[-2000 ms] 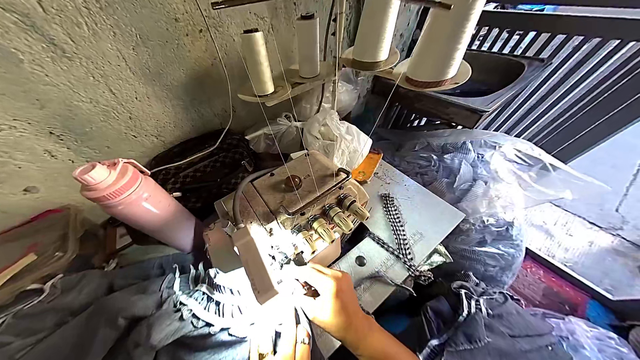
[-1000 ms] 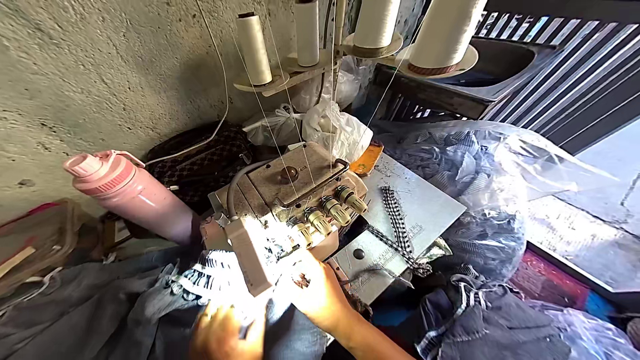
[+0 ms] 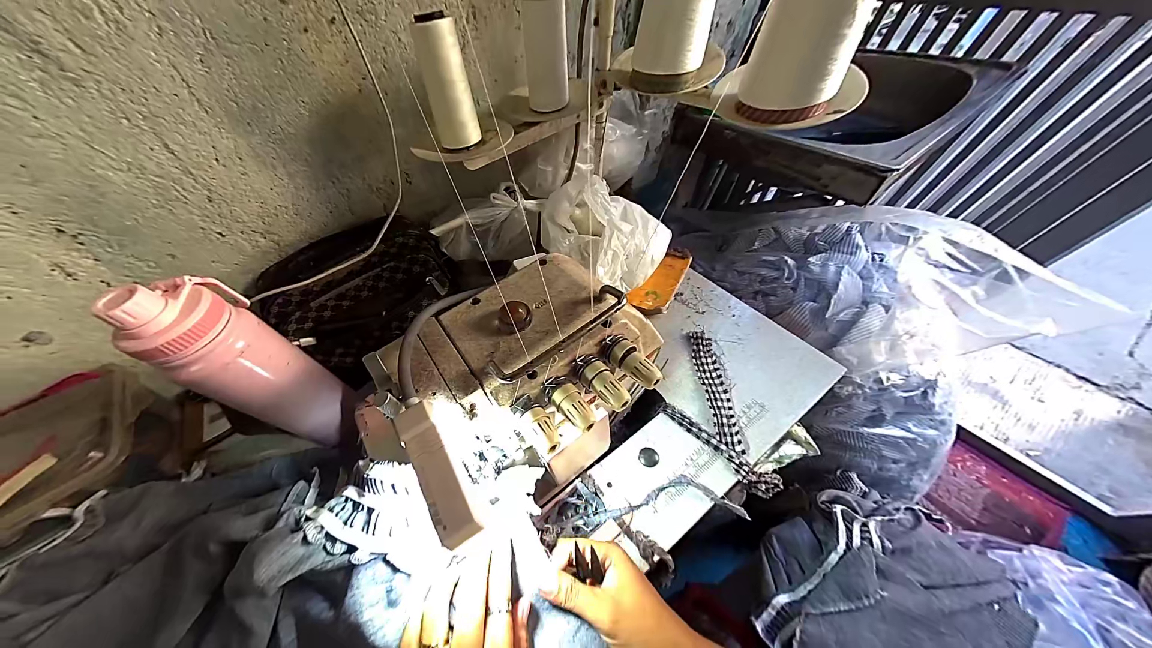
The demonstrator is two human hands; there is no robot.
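An overlock sewing machine (image 3: 540,342) with several tension dials stands at the centre, its sewing area washed out by a bright lamp. My left hand (image 3: 468,598) lies with fingers stretched forward on blue-grey fabric (image 3: 373,598) just in front of the machine. To its right, my right hand (image 3: 607,589) is curled around a small dark pointed tool, perhaps thread snips, with its fingertips against the same fabric. Gathered striped fabric (image 3: 360,517) lies left of the lit area. Threads run down from the cones (image 3: 447,81) to the machine.
A pink bottle (image 3: 234,360) leans at the left by a dark patterned bag (image 3: 360,288). Checkered strips (image 3: 717,391) lie on the metal table plate (image 3: 765,360). Plastic-bagged fabric (image 3: 837,297) and a dark garment (image 3: 900,576) are at the right. Behind is a metal sink (image 3: 900,108).
Compared with one second ago, my left hand is closer to my right hand and the lit sewing area. My right hand has shifted down, and the dark tool in it shows more plainly.
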